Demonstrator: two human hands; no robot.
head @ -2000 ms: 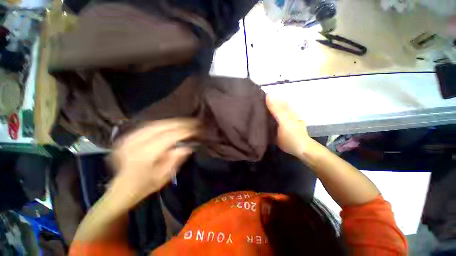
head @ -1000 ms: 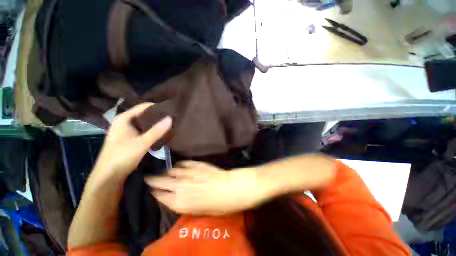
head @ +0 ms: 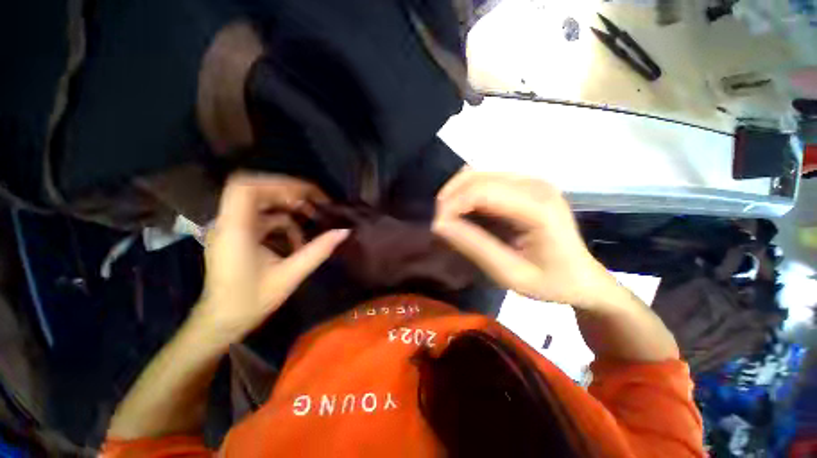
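Observation:
The black garment (head: pixel 313 98) with brown bands covers the left of the table and hangs over its edge towards my lap. A brown panel (head: pixel 403 255) of it is stretched between my two hands. My left hand (head: pixel 269 250) is blurred and pinches the brown cloth between thumb and fingers. My right hand (head: pixel 515 228) holds the other end of the brown panel, with thumb and forefinger near its edge. A small white piece (head: pixel 166 234) shows beside the garment, left of my left hand.
Black thread snips (head: pixel 627 46) lie on the beige machine bed (head: pixel 528 49) at upper right. A dark rectangle, perhaps a phone (head: pixel 760 152), lies at the right end of the white tabletop (head: pixel 609 152). White paper (head: pixel 546 331) and dark cloth (head: pixel 717 313) are below the table edge.
My right hand has moved from in front of my chest up and right, onto the brown panel. The garment has shifted and shows more black. The view has turned a little.

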